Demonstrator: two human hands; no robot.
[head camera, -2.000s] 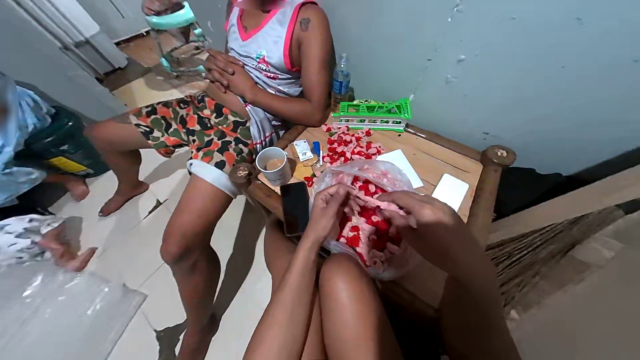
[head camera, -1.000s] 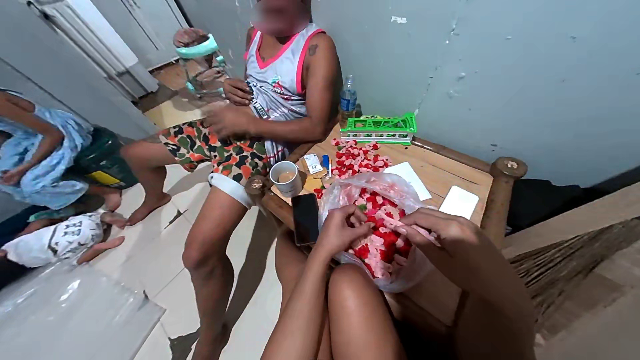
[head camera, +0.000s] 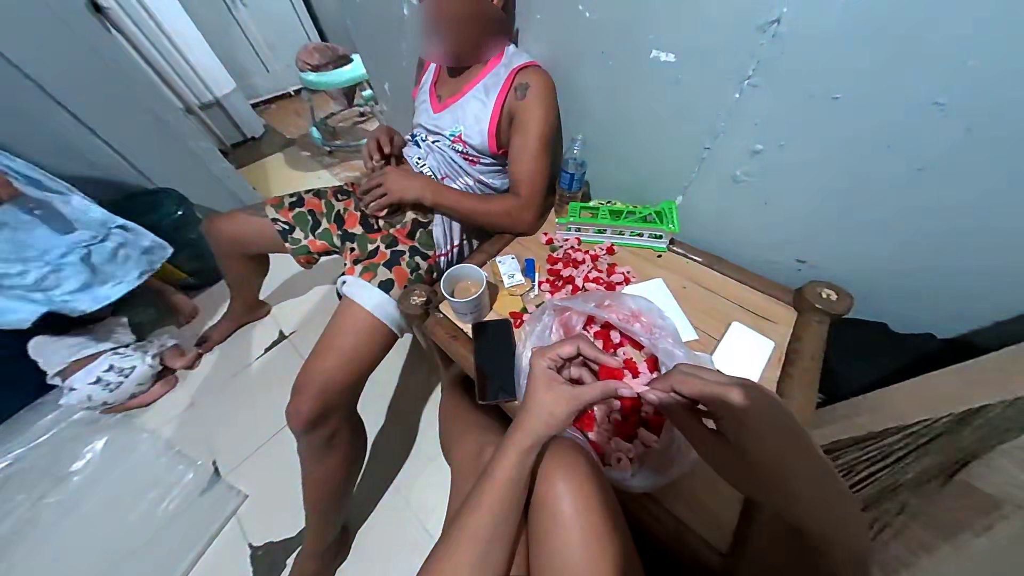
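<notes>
A clear plastic bag (head camera: 552, 320) full of small red and pink soft pieces (head camera: 624, 428) lies open at the table's near edge, by my knees. Above it, my left hand (head camera: 564, 384) pinches a small pink piece (head camera: 638, 386) between thumb and fingertips. My right hand (head camera: 712, 408) meets it from the right, its fingertips on the same piece. What the piece is exactly, I cannot tell. Behind the bag, a loose heap of red and pink pieces (head camera: 584, 268) lies on the wooden table (head camera: 720, 280).
On the table are a cup of brown drink (head camera: 466, 292), a black phone (head camera: 494, 360), a blue lighter (head camera: 530, 270), a white card (head camera: 742, 350), white paper (head camera: 662, 304), a green plastic toy (head camera: 620, 220) and a bottle (head camera: 572, 172). A person (head camera: 480, 136) sits at left; others are further left.
My hands stay over the bag, and their fingertips have come together at a pink piece. The seated person's hands, apart one second ago, are close together at the lap.
</notes>
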